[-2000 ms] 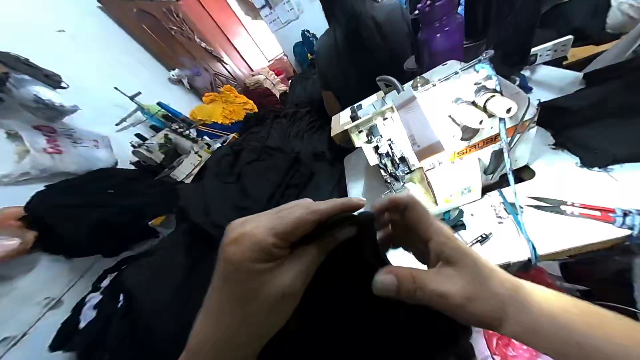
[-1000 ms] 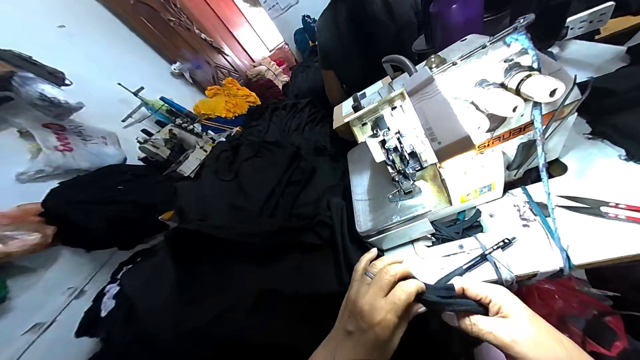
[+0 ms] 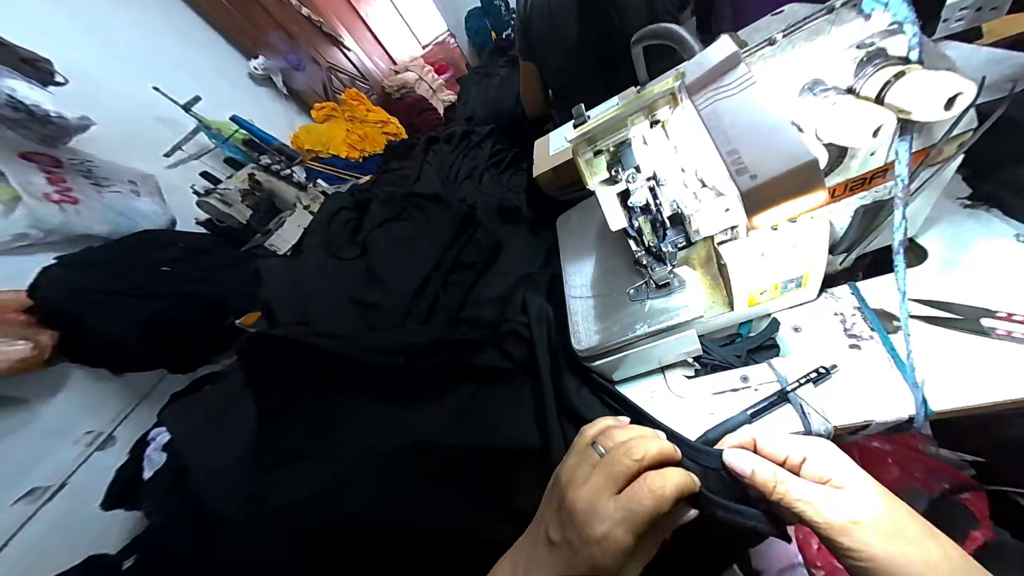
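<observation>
My left hand [image 3: 616,488], with a ring on one finger, grips the edge of a black fabric piece [image 3: 688,448] at the lower right. Close beside it, my right hand [image 3: 824,488] pinches the same edge between thumb and fingers. The black cloth [image 3: 400,432] spreads from there across the middle of the view. Above my hands stands an overlock sewing machine [image 3: 680,200], its presser foot [image 3: 658,288] bare of cloth. A black pen [image 3: 768,404] lies on the machine table just beyond my right hand.
Scissors [image 3: 968,320] and a blue strip [image 3: 900,240] are at the right. Dark strips [image 3: 740,348] lie by the machine. Another machine [image 3: 264,200], yellow cloth [image 3: 348,128] and a plastic bag [image 3: 72,192] are at left. A person [image 3: 592,56] is behind; another person's hand [image 3: 24,332] shows far left.
My hands have moved down from in front of the machine to the table's near edge, still on black cloth. Since the last earlier frame, they have shifted little. The machine's front has come into full sight.
</observation>
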